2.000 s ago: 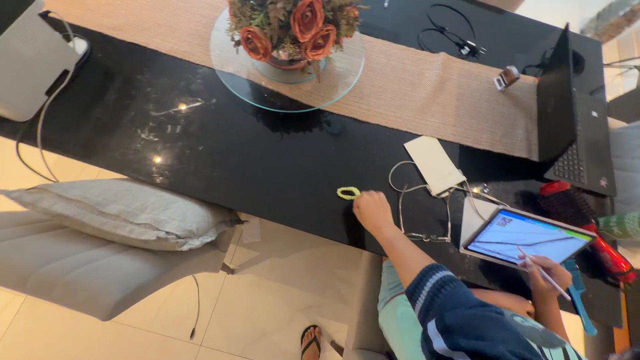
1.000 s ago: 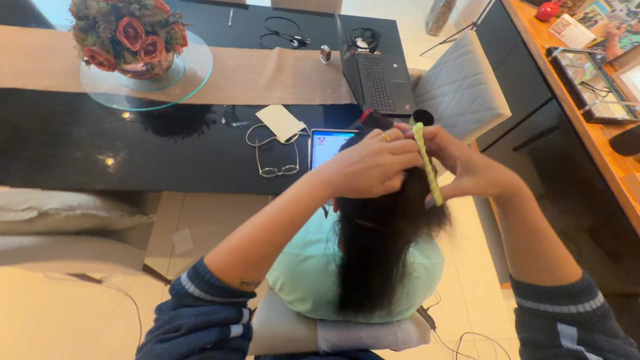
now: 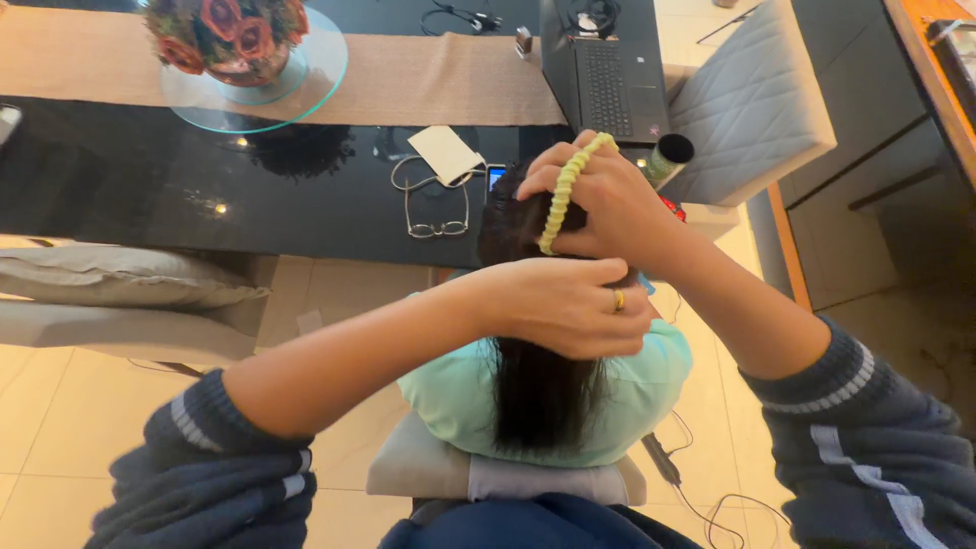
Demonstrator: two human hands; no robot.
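Note:
A person in a mint-green top (image 3: 450, 396) sits on a chair with their back to me, their long dark hair (image 3: 545, 396) hanging down. My right hand (image 3: 610, 198) is on the back of the head, a yellow-green scrunchie (image 3: 566, 194) stretched across its spread fingers. Just below, my left hand (image 3: 568, 305), with a gold ring, curls around the gathered hair. How tightly the left fingers close is partly hidden, and the right fingertips go partly into the hair.
Beyond the person stands a black table (image 3: 366, 221) with eyeglasses (image 3: 437, 229), a white card-like object (image 3: 446, 155), an open laptop (image 3: 610, 84) and a flower vase (image 3: 248, 65). Padded chairs flank it, one at right (image 3: 755, 107). A cable (image 3: 705, 515) lies on the floor.
Two seconds ago a hand was by the scrunchie on the table. One second ago both hands were at the hair with it; now it spans my right fingers and my left hand is lower.

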